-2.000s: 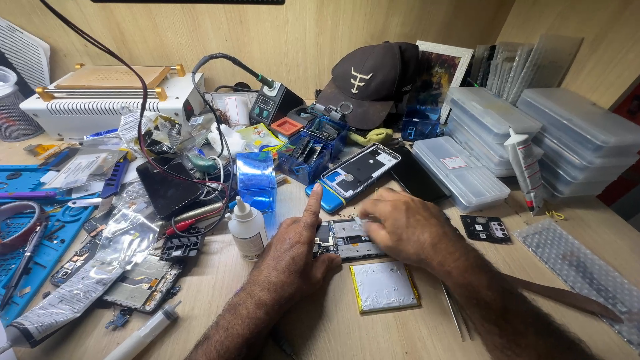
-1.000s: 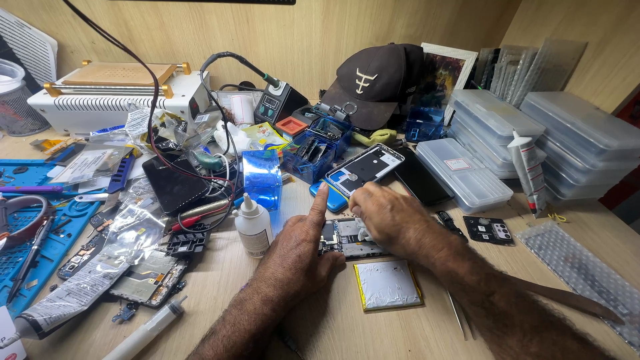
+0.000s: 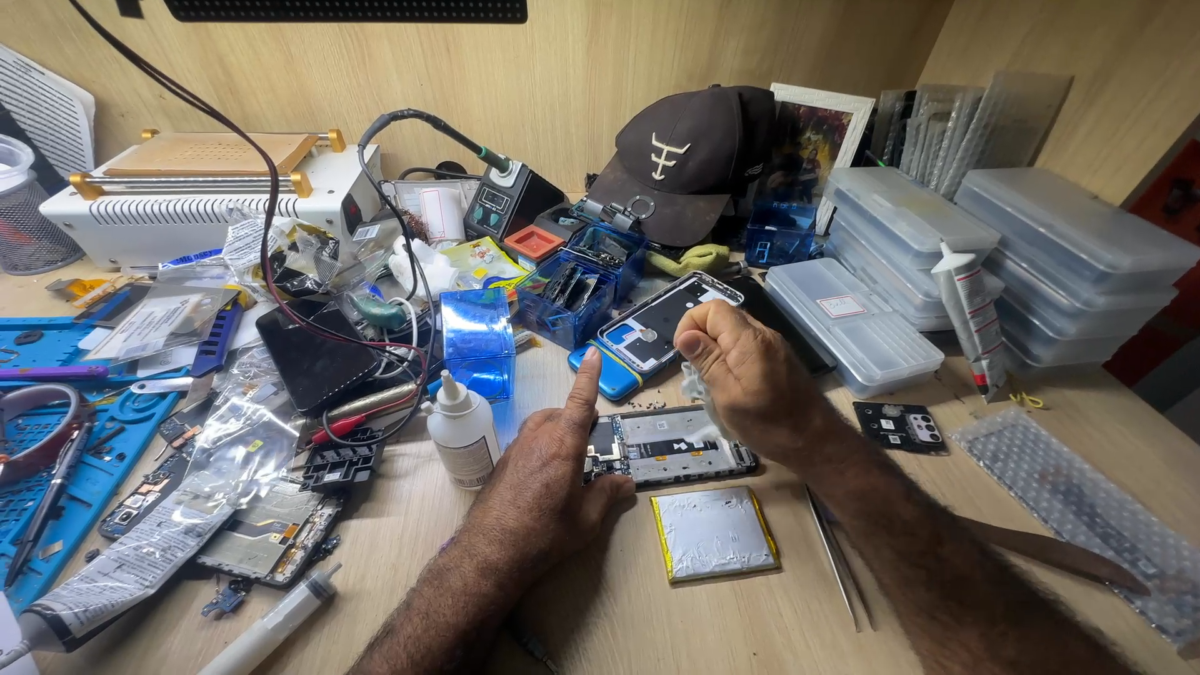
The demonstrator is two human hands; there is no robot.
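Observation:
An opened smartphone chassis (image 3: 670, 445) lies on the wooden bench, its metal frame and circuit board exposed. My left hand (image 3: 553, 469) rests at its left end, index finger extended and thumb along the lower edge. Above the right part of the chassis, my right hand (image 3: 736, 375) is closed on a small piece of whitish material (image 3: 695, 386). Just below the chassis lies a flat battery (image 3: 715, 533) with a white face and yellow edges. Metal tweezers (image 3: 837, 553) lie right of the battery. Behind the hands, a phone frame (image 3: 656, 328) leans on a blue phone part (image 3: 614, 377).
A white dropper bottle (image 3: 464, 441) stands left of my left hand. Blue bins (image 3: 567, 300), a soldering station (image 3: 511, 202) and a cap (image 3: 689, 159) are behind. Clear plastic cases (image 3: 853, 328) are stacked at right; plastic bags (image 3: 230, 450) and phone parts crowd the left.
My right hand has lifted off the chassis, showing more of the metal frame and the whitish material in its fingers. My left hand stays at the chassis's left end.

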